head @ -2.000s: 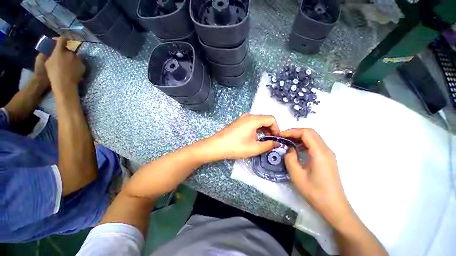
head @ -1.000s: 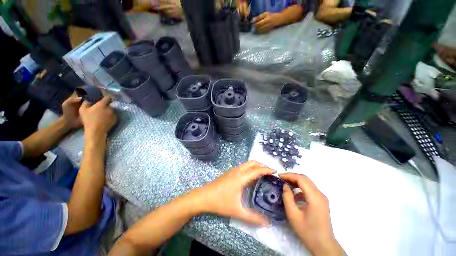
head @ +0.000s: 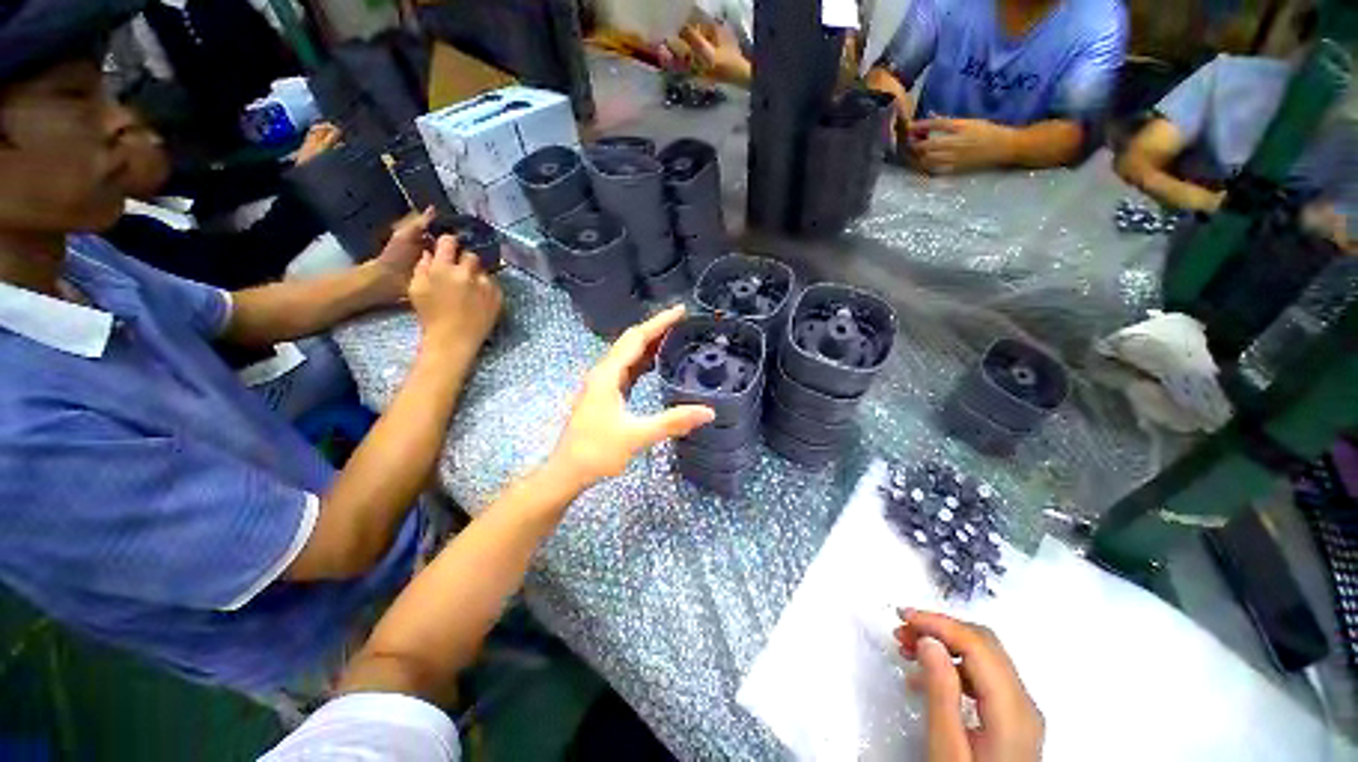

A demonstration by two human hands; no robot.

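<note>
Black housings stand in stacks on the bubble wrap. My left hand (head: 608, 410) is at the left side of the top housing (head: 712, 359) of the front-left stack, its thumb and fingers spread apart; whether they touch the rim is unclear. My right hand (head: 976, 692) is low over the white foam sheet (head: 834, 633), cut off by the bottom edge. Its fingers are bent, with a tiny dark spot at the tips; I cannot tell if it is an insert. The pile of inserts (head: 947, 524), dark with whitish dots, lies beyond it on the foam's edge.
Another housing stack (head: 837, 340) stands right beside the front-left one, and a short stack (head: 1017, 384) stands farther right. A green post (head: 1191, 514) and crumpled wrap (head: 1169, 372) are at right. A neighbour (head: 224, 447) sits at left by white cartons (head: 499, 134). More people sit across.
The view has tilted up and left. The housing has left the foam and my right hand; my left hand has moved to the front-left stack, which looks taller.
</note>
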